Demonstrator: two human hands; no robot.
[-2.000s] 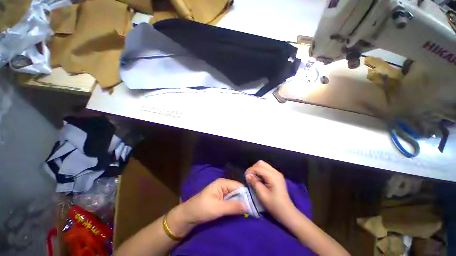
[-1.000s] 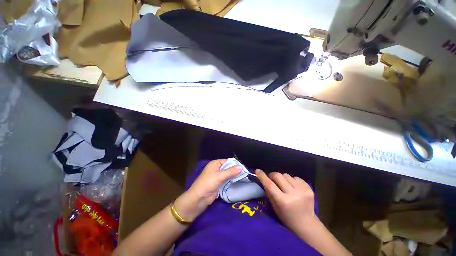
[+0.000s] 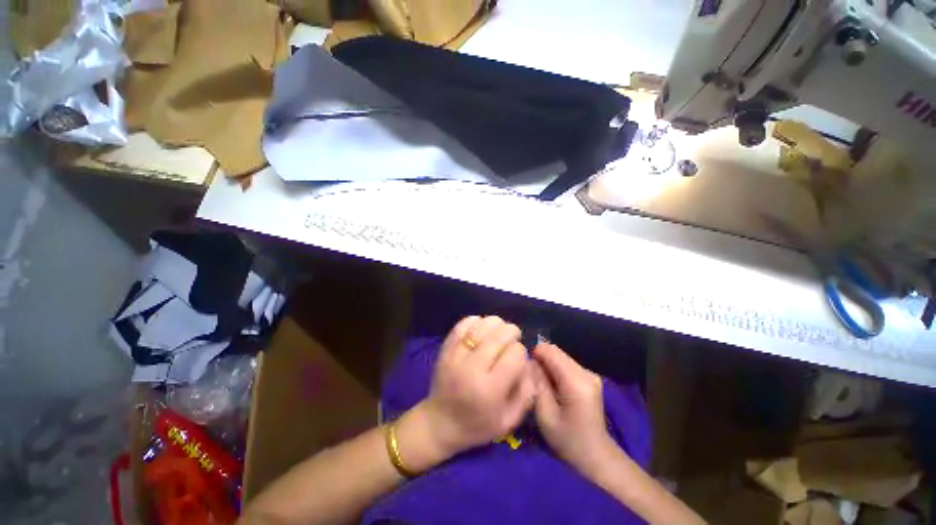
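My left hand (image 3: 482, 379) is curled closed over my purple-clothed lap, with its back up, a ring and a gold bangle showing. It covers nearly all of the small sewn piece (image 3: 541, 336); only a small dark-and-pale bit shows above the meeting fingers. My right hand (image 3: 570, 403) touches it from the right, its thumb and fingertips drawn together against the left fingers. What those fingertips pinch is hidden.
Black cut panels (image 3: 493, 103) with pale undersides lie left of the sewing machine (image 3: 759, 62). Blue-handled scissors (image 3: 857, 297) lie at the right. Tan fabric (image 3: 210, 87) is far left. A black-and-white heap (image 3: 185, 308) sits low left above a carton (image 3: 308, 395).
My left hand has turned over and closed, hiding the pale folded piece that showed before. My right hand has moved left against it, its fingers now more curled.
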